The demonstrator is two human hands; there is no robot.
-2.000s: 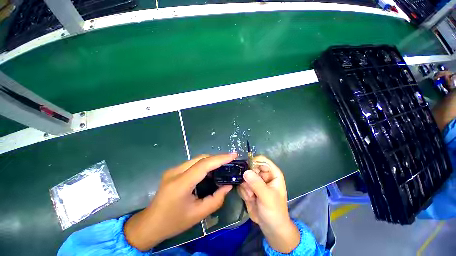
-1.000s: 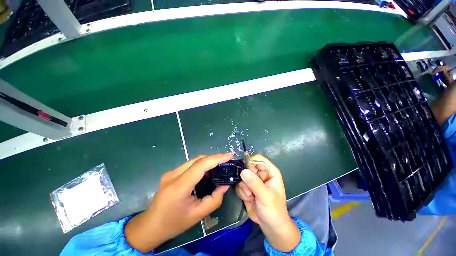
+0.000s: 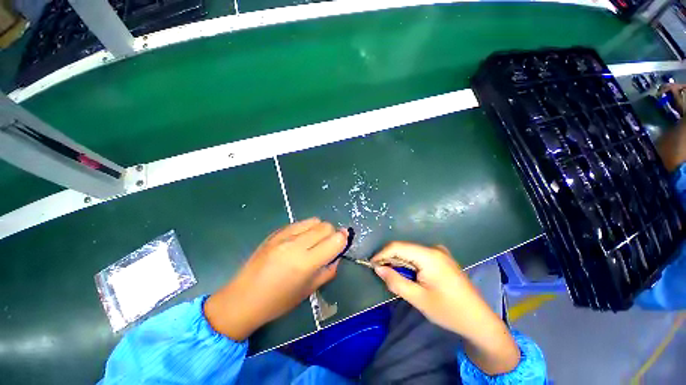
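Note:
My left hand (image 3: 289, 263) is closed around the black plastic housing (image 3: 348, 242); only its dark right edge shows past my fingers. My right hand (image 3: 421, 278) holds the slim trimming tool (image 3: 364, 262), with a brass-coloured shaft and a bit of blue at the handle. The tool's tip points left and meets or nearly meets the housing's lower edge; exact contact cannot be told. Both hands are over the front of the dark green bench. Whitish shavings (image 3: 361, 201) lie scattered on the bench just beyond the hands.
A clear bag with a white label (image 3: 144, 282) lies on the bench at left. Stacked black blister trays (image 3: 583, 165) stand at right, overhanging the bench edge. A green belt (image 3: 301, 83) with white rails runs behind. Another person's hand (image 3: 675, 98) shows at far right.
My right hand has moved right and turned, so the tool now points left instead of up. The housing has been turned nearly edge-on in my left hand. The view has shifted slightly.

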